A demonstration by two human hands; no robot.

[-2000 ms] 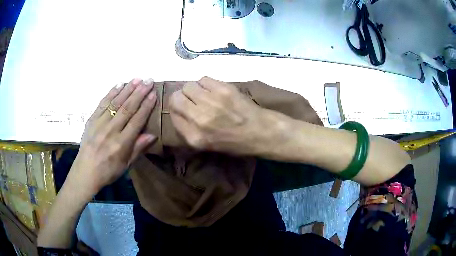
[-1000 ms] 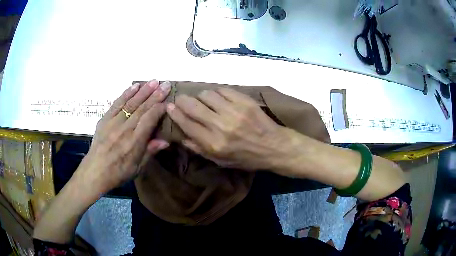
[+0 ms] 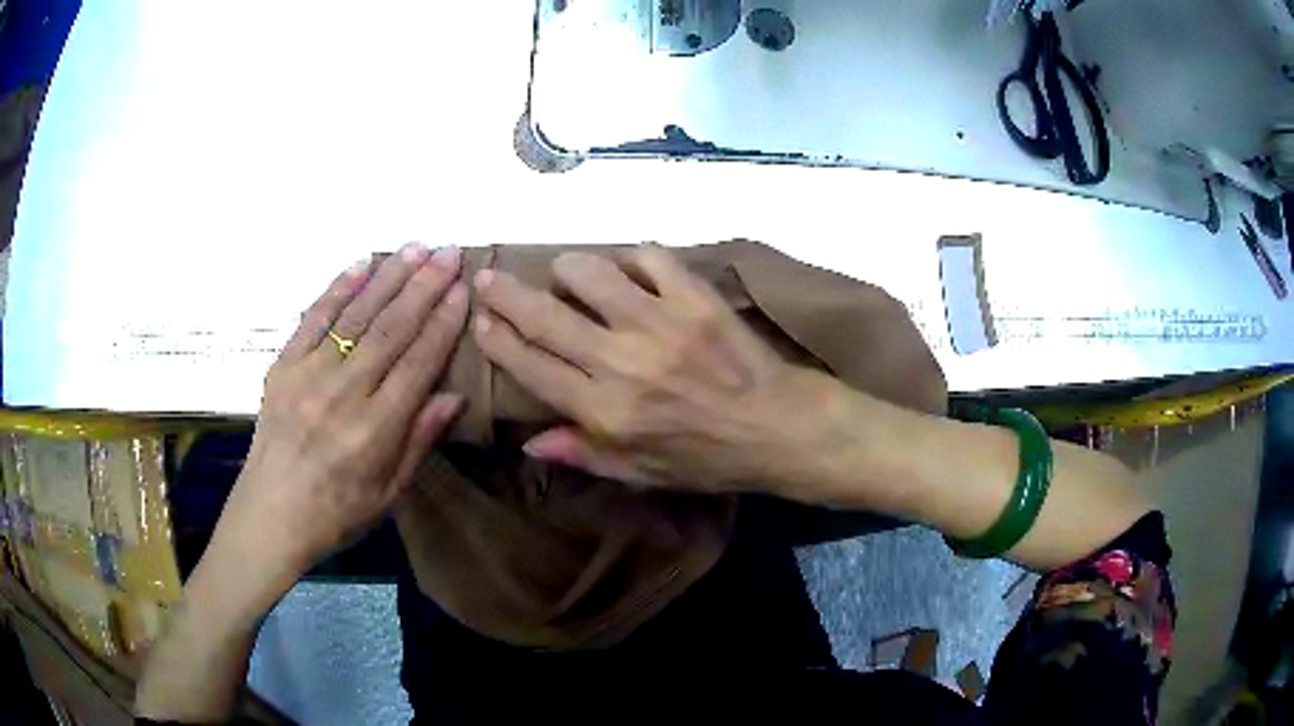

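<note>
A brown cloth garment piece [image 3: 837,319] lies on the front of the white table, and its gathered lower part hangs over the edge above the lap. A vertical seam shows between the hands. My left hand [image 3: 355,383] lies flat on the cloth left of the seam, fingers together and pointing away. My right hand [image 3: 639,369] rests on the cloth right of the seam, fingers bent and slightly spread, fingertips near the seam. Neither hand visibly grips the cloth. The cloth under both palms is hidden.
The machine bed [image 3: 880,107] is beyond the cloth, with black-handled shears [image 3: 1053,107] on it. A small pale template with a brown edge [image 3: 979,295] lies right of the cloth on printed ruler marks [image 3: 1178,326]. Small snips [image 3: 1262,257] lie far right. Brown scraps [image 3: 908,652] lie below.
The right hand's fingers have gone from curled to more extended over the cloth. The left hand stays flat beside the seam. The whole view has shifted slightly.
</note>
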